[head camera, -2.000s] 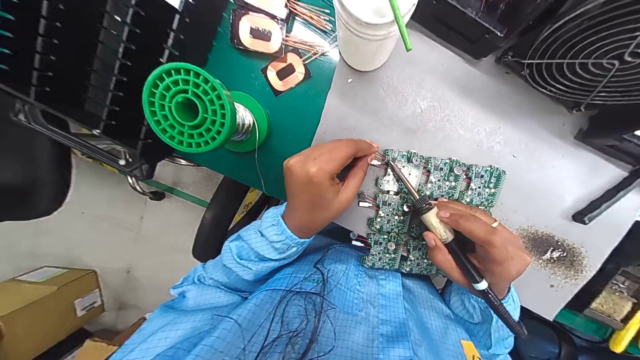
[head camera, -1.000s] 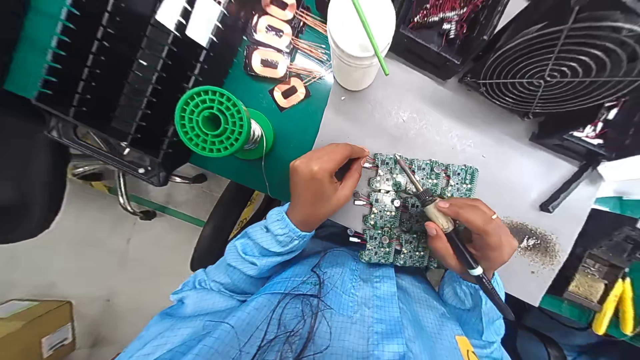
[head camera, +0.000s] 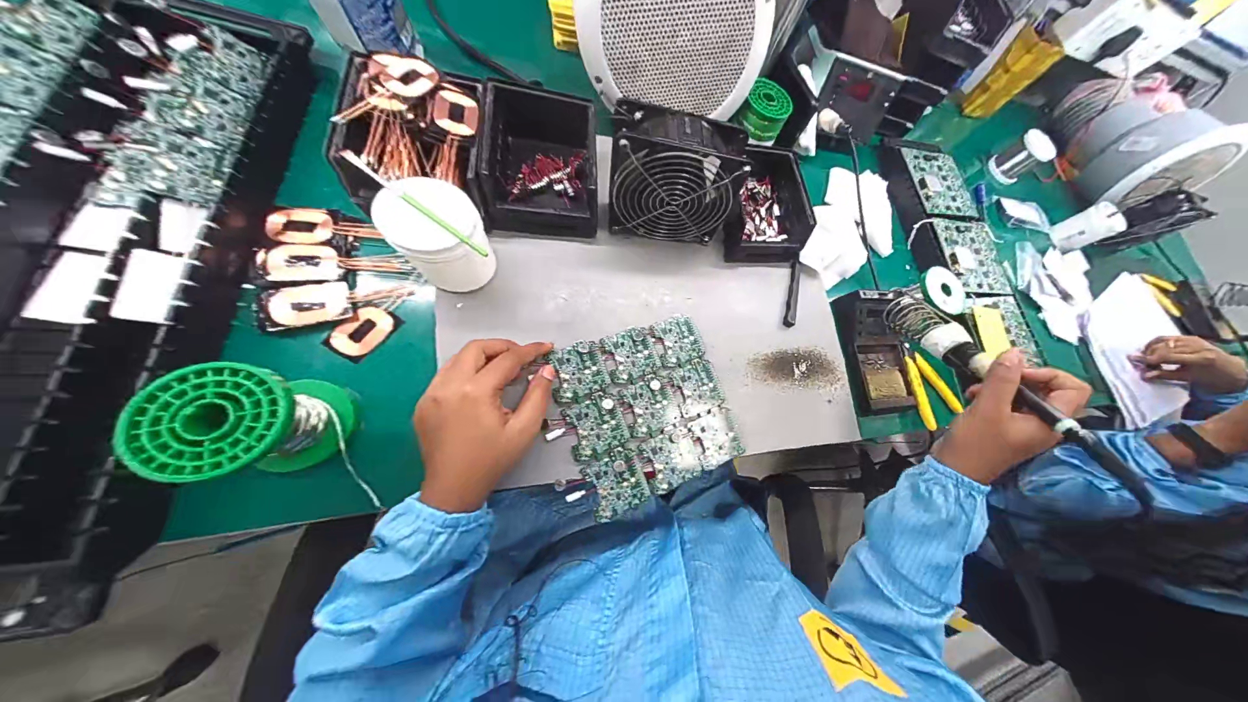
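Note:
A panel of green circuit boards (head camera: 643, 414) lies at the front edge of the grey mat. My left hand (head camera: 478, 419) is at its upper left corner, thumb and forefinger pinched at the board's edge; what lies between the fingertips is too small to tell. Small white connectors on dark red wires (head camera: 557, 432) stick out from the panel's left side. My right hand (head camera: 1009, 414) holds a soldering iron (head camera: 1033, 402) off to the right, its tip end at the coiled iron holder (head camera: 921, 317) above the solder stand.
A green solder spool (head camera: 210, 421) stands left, below copper coils (head camera: 307, 303). Behind the mat are a white tub (head camera: 434, 234), black parts bins (head camera: 539, 161) and a fan (head camera: 675, 185). Solder debris (head camera: 795, 368) and yellow-handled pliers (head camera: 919, 390) lie right. Another person's hand (head camera: 1189, 363) is far right.
My right hand has carried the soldering iron from over the boards to the holder on the right. My left hand stays at the panel's left edge. The view has shifted widely.

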